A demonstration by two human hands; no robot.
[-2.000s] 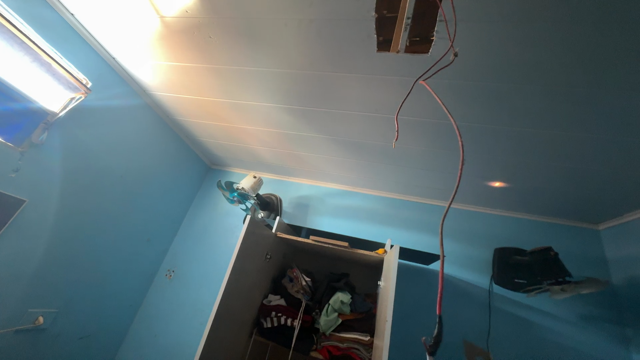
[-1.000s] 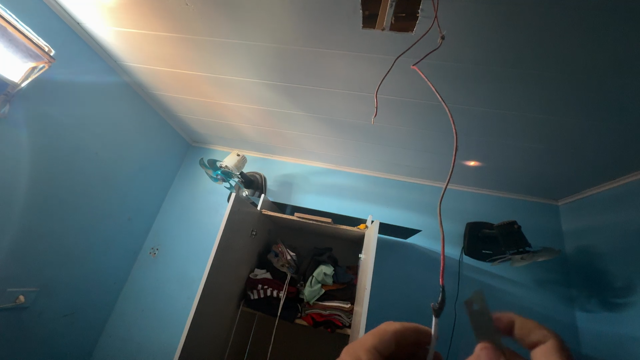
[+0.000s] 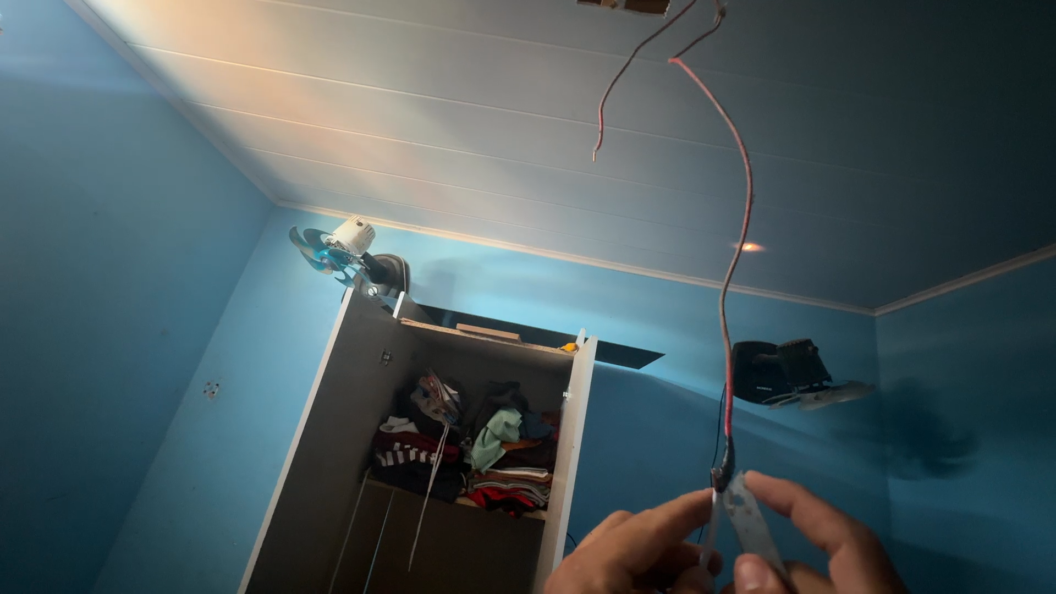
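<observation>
A reddish electrical wire (image 3: 747,181) hangs from the ceiling and ends low in a dark taped joint (image 3: 723,470), with a thin white wire (image 3: 714,524) below it. My left hand (image 3: 639,549) pinches the white wire just under the joint. In my right hand (image 3: 813,536) is a flat, pale metal strip or blade (image 3: 755,524), held between thumb and finger, its upper end beside the joint. A second wire (image 3: 615,82) dangles loose to the left, its tip bare.
An open wardrobe (image 3: 580,412) holds piled clothes (image 3: 499,437). On its top stands a fan (image 3: 351,247); another dark fan (image 3: 780,371) is mounted on the blue wall at right. The wires come from near a cut opening (image 3: 631,4) in the panelled ceiling.
Both hands were out of view two seconds ago, then came in from below. The strip in my right hand has moved left, up against the joint.
</observation>
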